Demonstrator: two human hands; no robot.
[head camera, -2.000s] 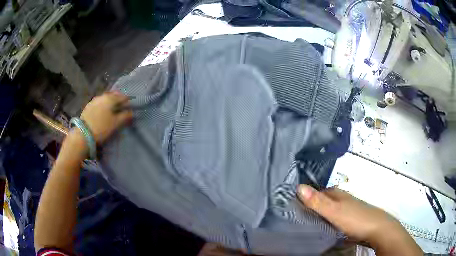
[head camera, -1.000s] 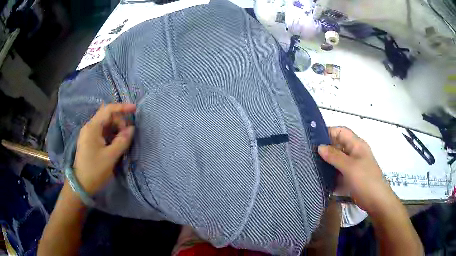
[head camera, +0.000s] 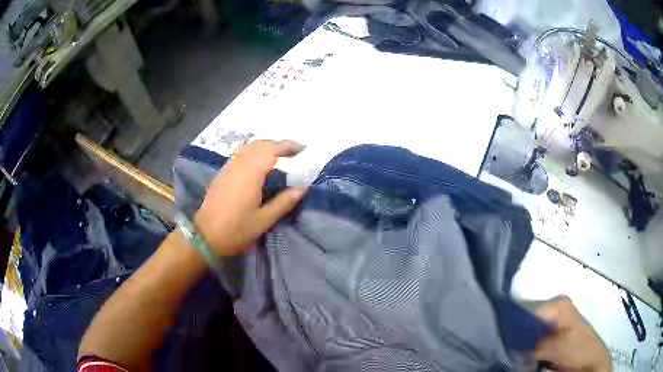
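Note:
A denim jacket (head camera: 356, 254) lies bunched over the front of the table and the lap, its grey-blue wrong side mostly up. A dark blue edge (head camera: 422, 171) curves along its far side. My left hand (head camera: 251, 192) is at the garment's upper left, thumb and fingers around a dark fold beside a small white label (head camera: 299, 176); its grip is partly blurred. My right hand (head camera: 571, 338) holds the dark blue edge at the lower right and is blurred. No loose strip shows in either hand.
The white table (head camera: 392, 94) carries a sewing machine (head camera: 574, 94) at the upper right. Black snips (head camera: 632, 316) lie at the right edge. Dark strips (head camera: 640, 196) lie by the machine. Dark garments (head camera: 436, 29) are at the back, and more (head camera: 87, 254) at the left.
The jacket has been pulled down toward the lap and bunched up, uncovering the table behind it. My left hand has moved right; my right hand has moved down and right. The short dark strip no longer shows.

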